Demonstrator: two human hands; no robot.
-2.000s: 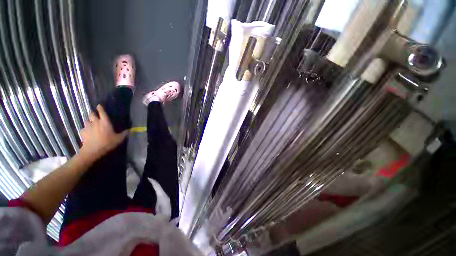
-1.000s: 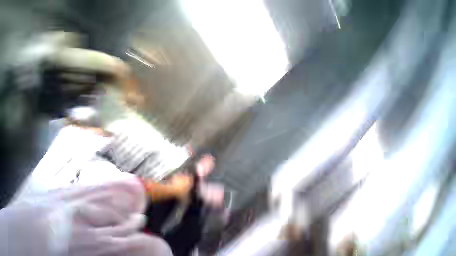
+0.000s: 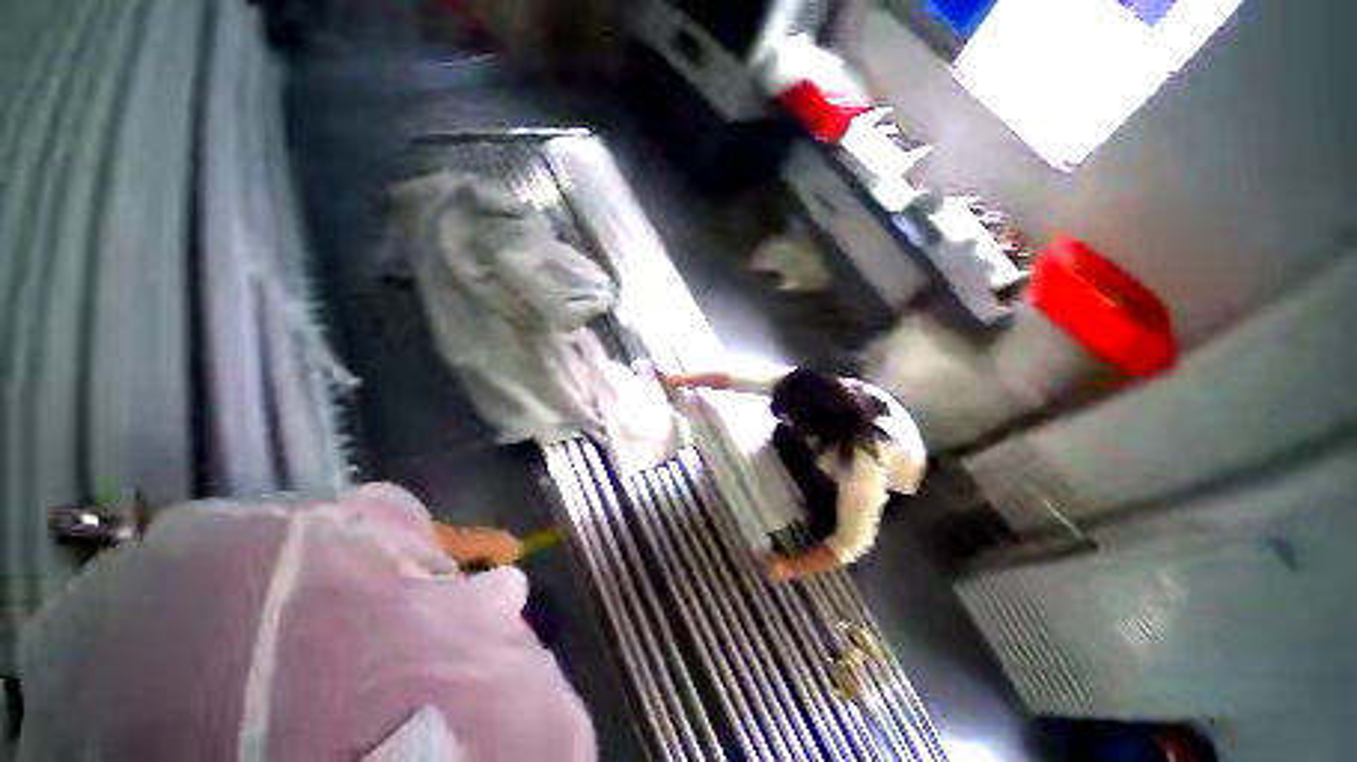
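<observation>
Part of a bare forearm or hand, seemingly my right hand (image 3: pixel 479 546), shows small and blurred beside my pale pink sleeve; its fingers cannot be made out. My left hand is not in view. White ridges (image 3: pixel 156 253) run along the left side, with a loose fringed edge. A metal fitting (image 3: pixel 92 524) is at their near end. Beyond a strip of floor, a crumpled grey-white cloth (image 3: pixel 514 298) lies over a low rack of shiny tubes (image 3: pixel 662 596).
Another person (image 3: pixel 848 454) bends over the low rack, both arms stretched onto it. Small brownish metal pieces (image 3: pixel 856 660) lie on the tubes. White trays (image 3: pixel 967 246) and a red crate (image 3: pixel 1104 305) stand by the wall. Stacked pale panels or tubes (image 3: pixel 1146 596) are at the right.
The view has swung from my legs and the tubes beside me, through a blur, to the low rack and the other person. The hand on my thigh has left view.
</observation>
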